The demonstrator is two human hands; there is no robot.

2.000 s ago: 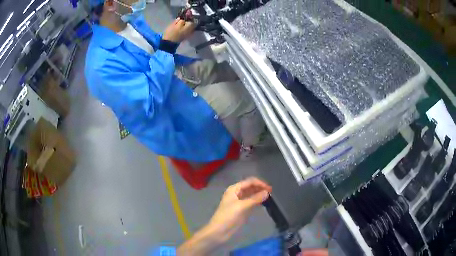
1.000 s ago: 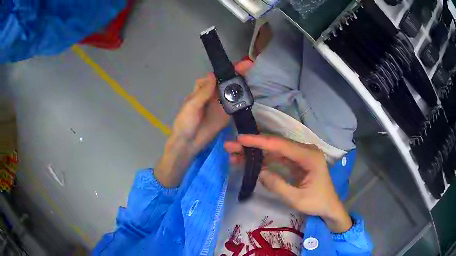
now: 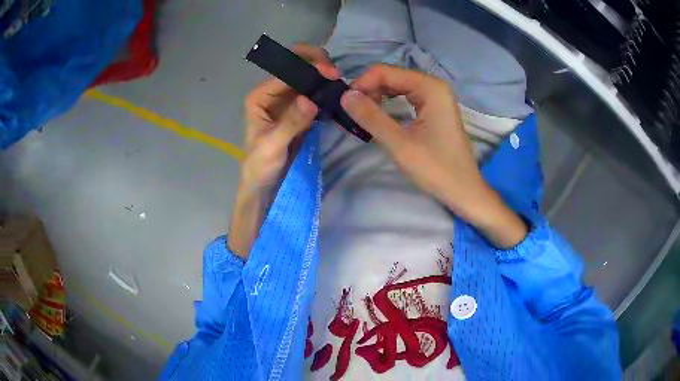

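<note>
A black watch (image 3: 287, 65) is held over the lap, its strap slanting from upper left to lower right. A small bright glint shows at the strap's upper left end. My left hand (image 3: 277, 123) grips it near the middle from the left, fingers behind and thumb in front. My right hand (image 3: 406, 123) pinches it from the right, with the thumb on the dark lower part. The watch case cannot be made out; the fingers partly cover the middle.
A white tray edge (image 3: 596, 78) with dark straps curves along the upper right. Another person's blue smock (image 3: 63, 59) and a red seat (image 3: 133, 48) are at the upper left. A cardboard box (image 3: 22, 257) stands on the floor at the left.
Both hands came together over the lap around the watch. The watch has turned, so its case back no longer shows. The view has moved from the stacked trays down to the lap.
</note>
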